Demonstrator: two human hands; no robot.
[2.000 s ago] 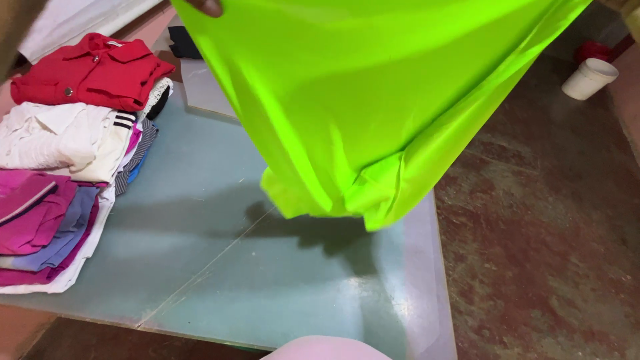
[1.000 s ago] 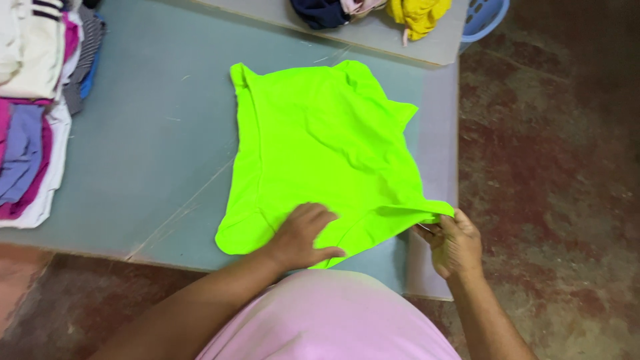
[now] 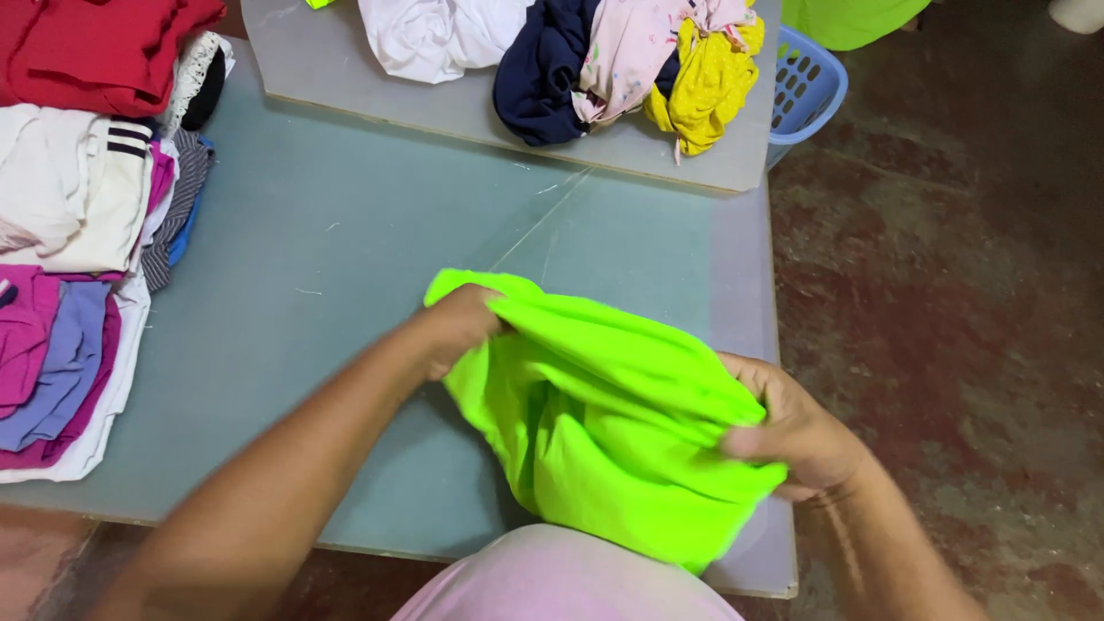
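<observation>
A neon green cloth garment (image 3: 621, 405) is bunched and lifted between both hands, over the near right part of the blue-green table (image 3: 345, 207). My left hand (image 3: 466, 326) grips its upper left edge, with the fingertips hidden in the fabric. On the right side, my right hand (image 3: 789, 427) pinches the garment between thumb and fingers, slightly blurred. The lower folds hang close to the table's front edge and the pink shirt of the wearer.
Stacked folded clothes (image 3: 69, 362) stand at the left, red ones (image 3: 95, 56) behind. On a raised grey board (image 3: 379, 103) lie white, navy, pink and yellow garments (image 3: 707, 86). A blue plastic basket (image 3: 806, 95) stands beyond its right edge.
One second ago the green garment lay spread on the table under my left hand; now both hands hold it gathered up. Two seconds ago it hung raised above the table.
</observation>
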